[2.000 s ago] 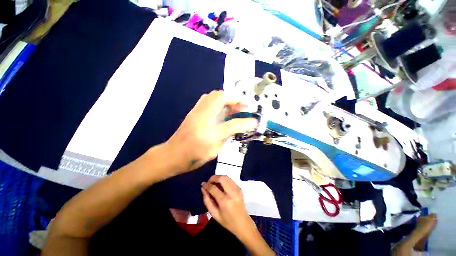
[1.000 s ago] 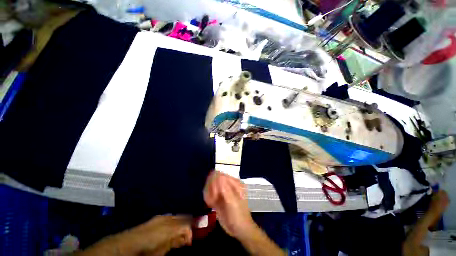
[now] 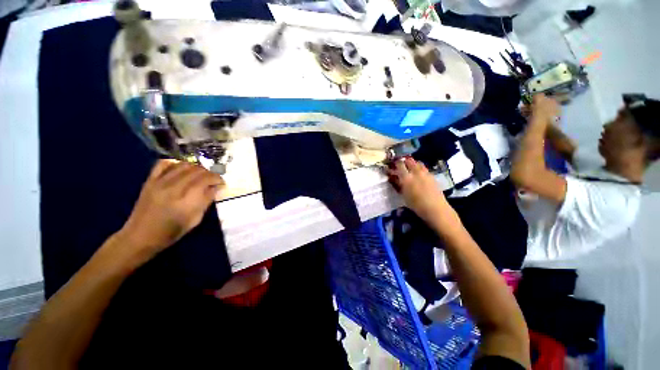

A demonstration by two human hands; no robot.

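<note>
The white sewing machine with its blue band lies across the upper middle. My left hand is at the needle area, fingertips bunched just below the presser foot, over the edge of a large dark panel. Whether it pinches anything is hidden. A small dark cut piece with a concave edge lies right of the needle, under the machine arm. My right hand is at the arm's right end, its fingers closed around the red scissors handles, which are mostly covered.
The white table's ruler-marked front edge runs below the machine. A blue lattice crate with cloth stands below it. White and dark cloth lies to the right. Another person works at a machine at far right.
The view has shifted right and closer to the machine. My left hand has come up from the lap to the needle area. My right hand has moved from the table edge to the scissors.
</note>
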